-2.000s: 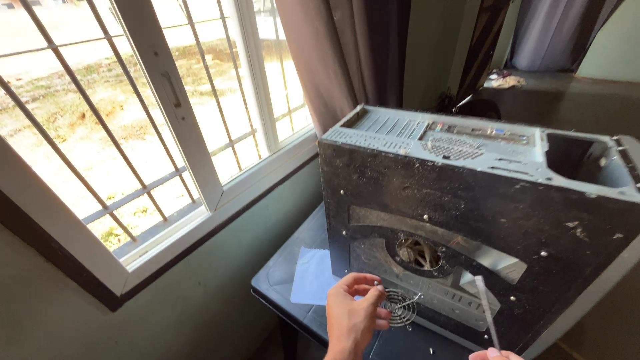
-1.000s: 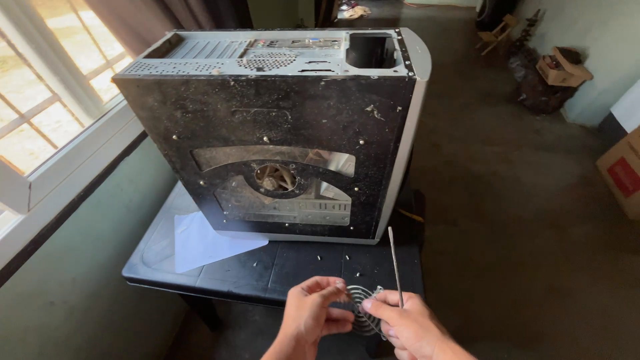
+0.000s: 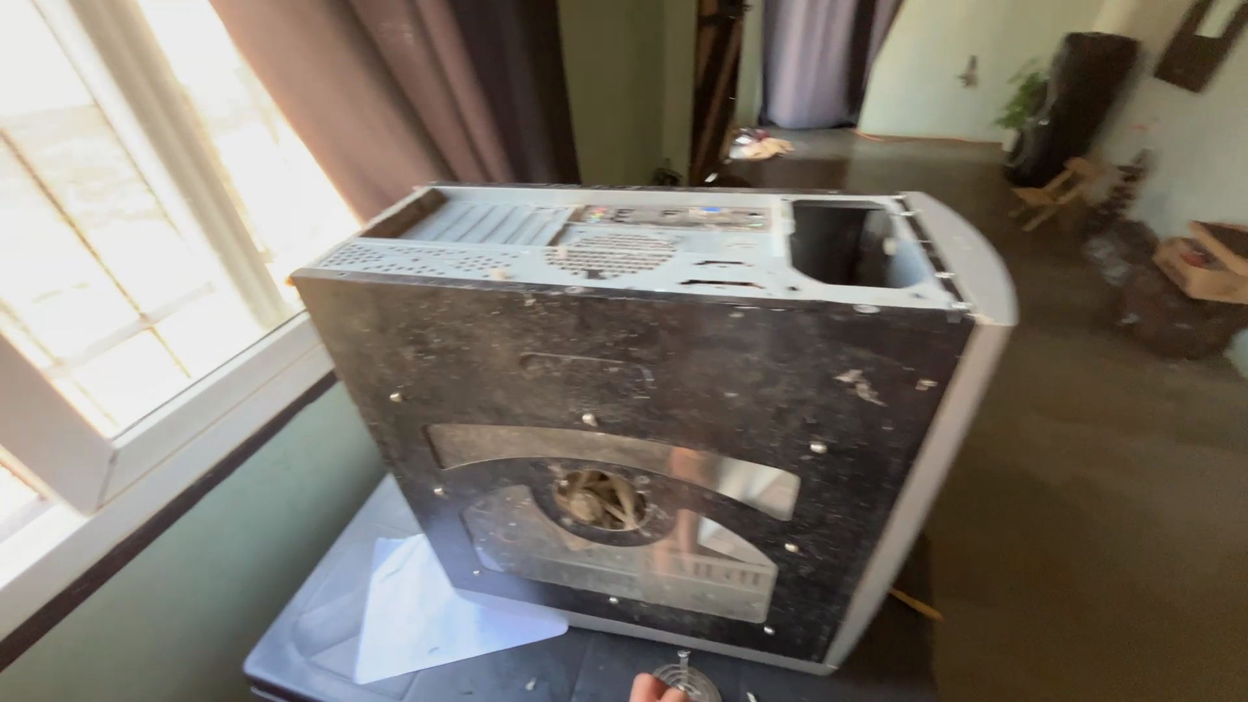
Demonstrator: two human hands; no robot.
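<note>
The fingertips of my left hand (image 3: 655, 688) show at the bottom edge, closed on the left side of a round wire fan grill (image 3: 690, 679); the rest of that hand is cut off. A small screw-like piece stands out at the grill's top. My right hand is out of view. Just beyond the grill stands a dusty black and silver computer tower case (image 3: 721, 370), its rear panel facing up. Its side panel has curved clear windows and a round opening with a dirty fan (image 3: 600, 499) behind it. Several small screws dot the panel.
The case rests on a dark table (image 3: 322, 624), with a white sheet (image 3: 419, 624) partly beneath its left side. Small loose pieces lie near the table's front. A barred window (image 3: 117, 244) and curtain (image 3: 439, 97) are at left; a cardboard box (image 3: 1204, 268) is at far right.
My right hand and the thin rod-like tool it held a second ago are out of view. My left hand now shows only its fingertips. The view has shifted, with the case larger in it.
</note>
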